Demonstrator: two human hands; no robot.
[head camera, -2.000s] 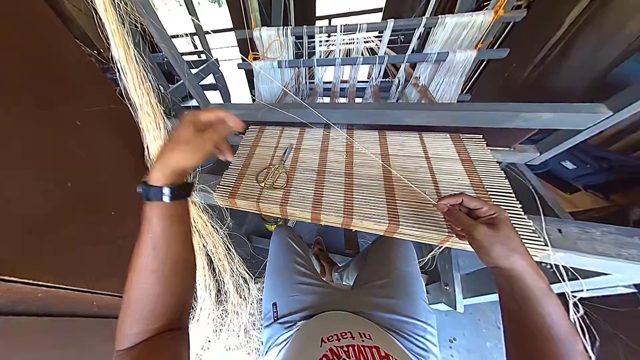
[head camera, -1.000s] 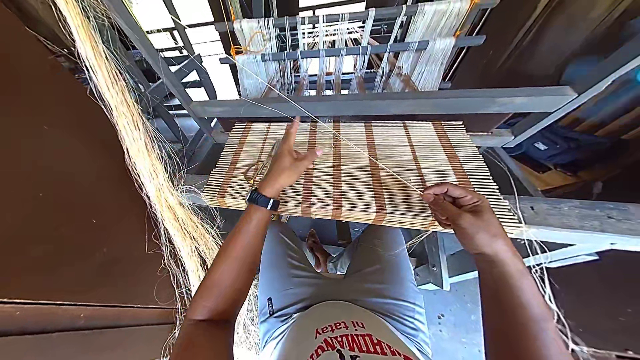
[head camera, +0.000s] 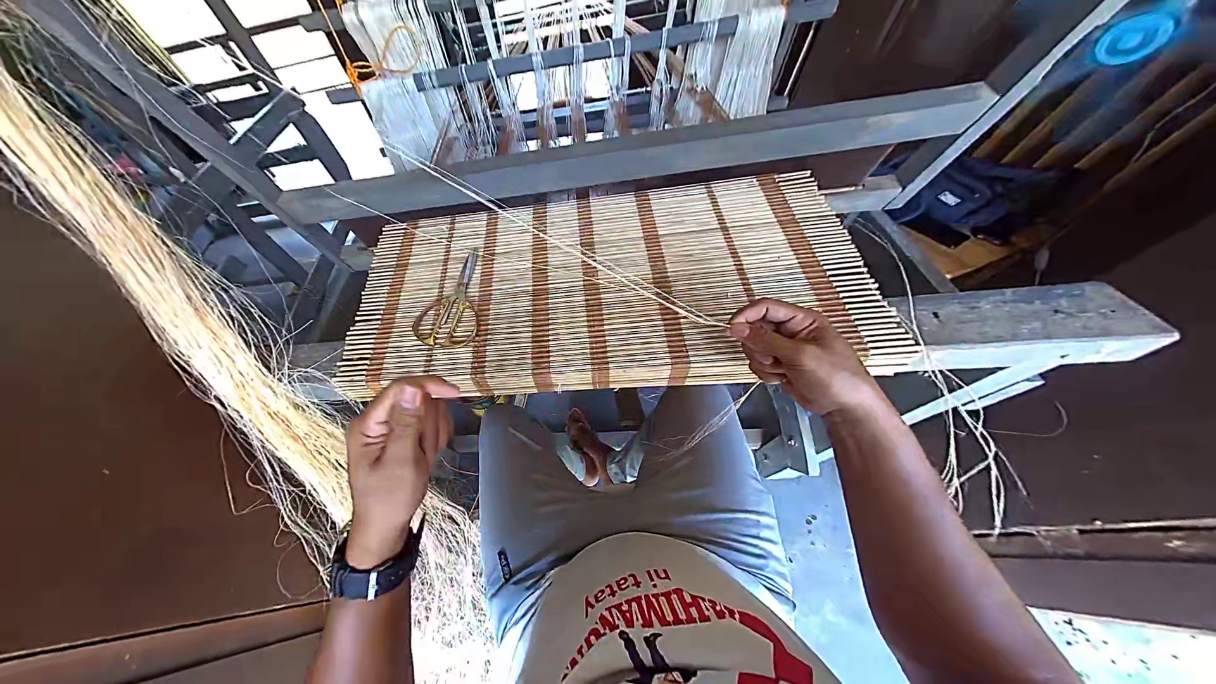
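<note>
My right hand (head camera: 798, 356) pinches several pale fibre strands (head camera: 617, 275) above the right part of a woven slatted mat (head camera: 617, 332). From its fingertips the strands run taut up and left toward the loom; loose ends hang below the hand. My left hand (head camera: 399, 432) is at the mat's near left corner, beside a long hank of raw fibre (head camera: 171, 275). Its fingers are curled, and whether a thin fibre lies between them cannot be told. Scissors with gold-coloured handles (head camera: 446, 321) lie on the left of the mat, blades pointing away.
Behind the mat stands a wooden loom with a grey crossbeam (head camera: 646, 152) and white string heddles (head camera: 570, 85). A grey beam (head camera: 1035, 323) juts out at the right, with loose threads (head camera: 978, 437) hanging near it. A dark bag (head camera: 978, 195) lies at the far right.
My left hand has moved from above the mat down to its near left corner. My right hand still pinches the strands near the mat's right side.
</note>
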